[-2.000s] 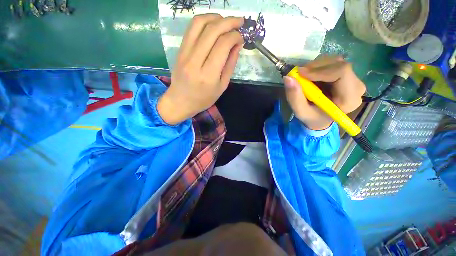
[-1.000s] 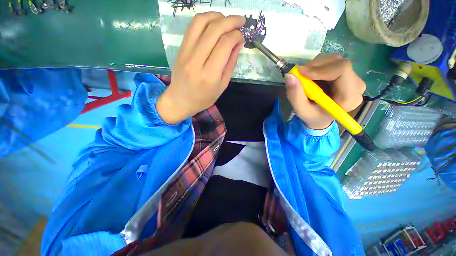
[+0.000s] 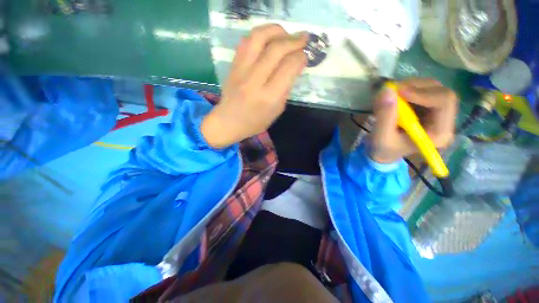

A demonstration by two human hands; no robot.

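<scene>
My left hand [image 3: 259,86] holds a small dark round circuit board [image 3: 315,50] by its left edge, over the pale work sheet [image 3: 322,83]. My right hand [image 3: 416,118] grips the yellow soldering iron [image 3: 418,135] like a pen. The iron's thin metal tip points up and left, to the right of the board and apart from it. The view is blurred, so the board's details cannot be told. Dark short wires [image 3: 248,8] lie at the sheet's top edge.
A beige tape roll [image 3: 440,35] stands behind right, beside the blue and yellow soldering station [image 3: 523,109]. Clear component trays [image 3: 458,225] are at lower right. Dark small parts lie on the green bench top [image 3: 118,44] at upper left. Blue sleeves show at both sides.
The iron's tip has come away from the board, and my right hand has moved right and slightly down. The whole view has shifted a little, and blur has grown. My left hand keeps its hold.
</scene>
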